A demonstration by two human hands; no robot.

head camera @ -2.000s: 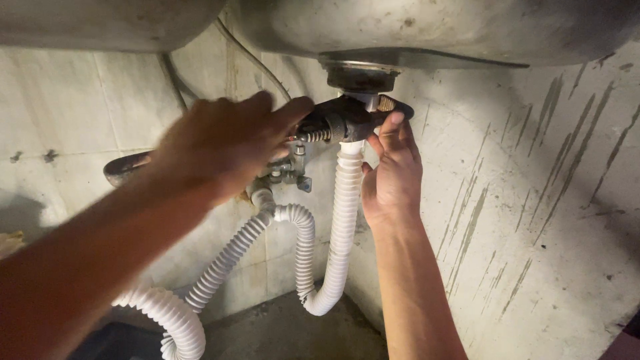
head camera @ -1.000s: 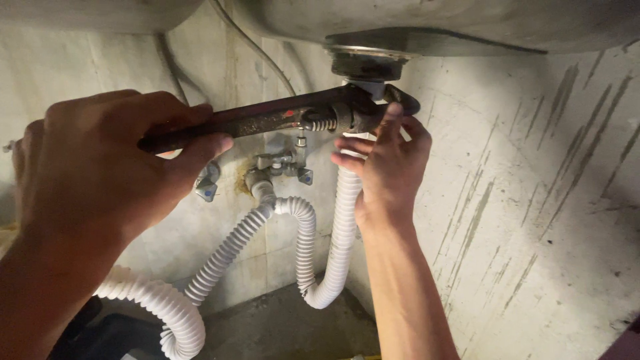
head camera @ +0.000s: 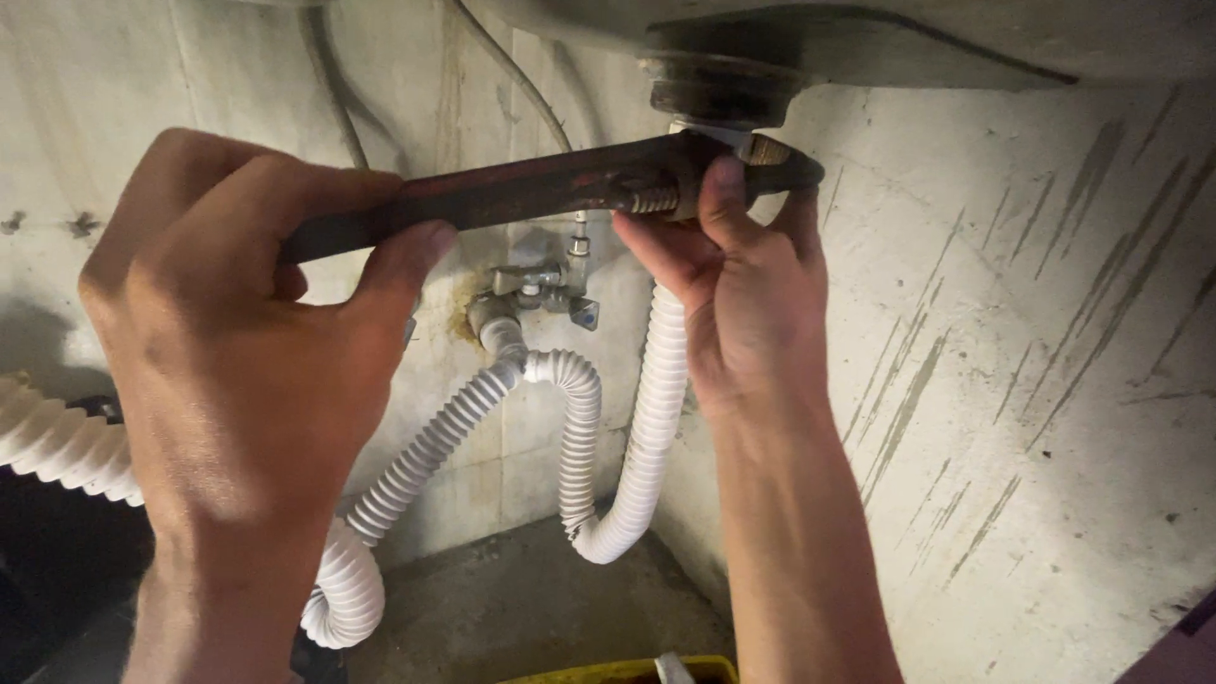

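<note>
My left hand (head camera: pixel 247 323) grips the handle end of a dark adjustable pipe wrench (head camera: pixel 532 190). The wrench's jaws are around the drain fitting just under the sink strainer body (head camera: pixel 727 90). My right hand (head camera: pixel 750 275) holds the jaw end, its thumb near the jaw and fingers by the adjusting spring. From the fitting, a white corrugated drain hose (head camera: pixel 655 408) runs down behind my right hand, bends upward and meets a wall outlet (head camera: pixel 494 323). How tightly the jaws sit on the fitting is hidden.
Above is the underside of a metal sink (head camera: pixel 912 47). An angle valve (head camera: pixel 570 285) with a thin supply line stands on the tiled wall. Another corrugated hose (head camera: pixel 66 442) loops at the left. A yellow container (head camera: pixel 608 674) shows at the bottom edge; a stained wall (head camera: pixel 997 380) rises at right.
My left hand was blurred over the wrench two seconds ago; it now holds the handle farther left. The right hand has stayed at the jaws. The view is closer now.
</note>
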